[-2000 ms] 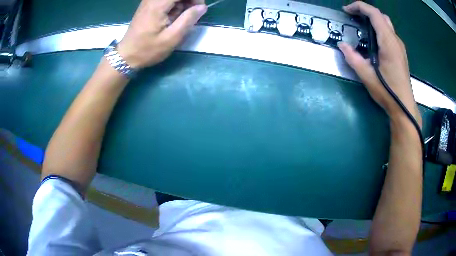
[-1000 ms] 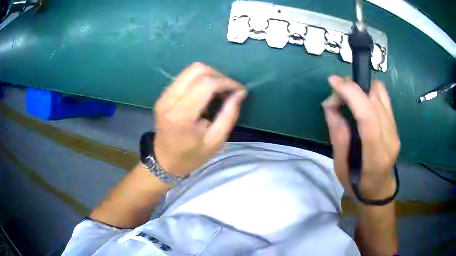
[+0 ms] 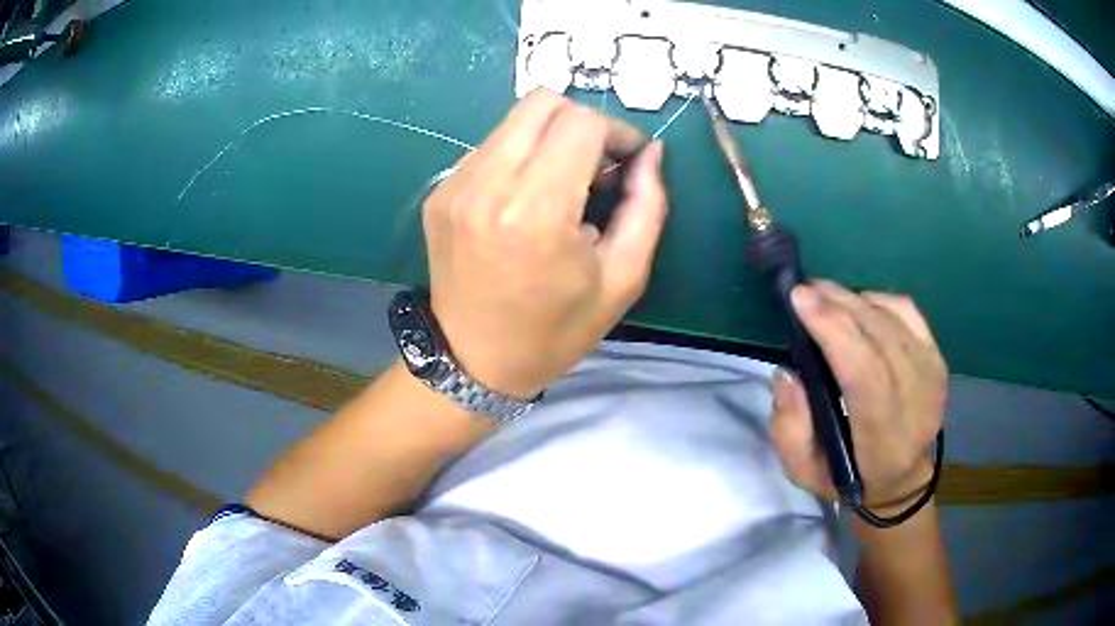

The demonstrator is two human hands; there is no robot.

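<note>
The multi-gang assembly, a flat grey-white strip with a scalloped near edge, lies on the green bench. My right hand holds the soldering iron by its black handle. The iron's metal tip is at a small metal part between two lobes near the strip's middle. My left hand pinches the solder wire, whose short end reaches the same spot as the tip. The rest of the wire trails left in a loose curve over the bench. Whether tip and wire touch is too small to tell.
Silver tweezers lie on the bench at the right. The pale metal rail curves at the top right. A blue bin or stool stands below the bench edge at the left. A dark metallic thing shows at the top left corner.
The strip now lies on the bench instead of in my right hand at the rail. The iron has swung into use at the strip, and my left hand has come up to it with the wire.
</note>
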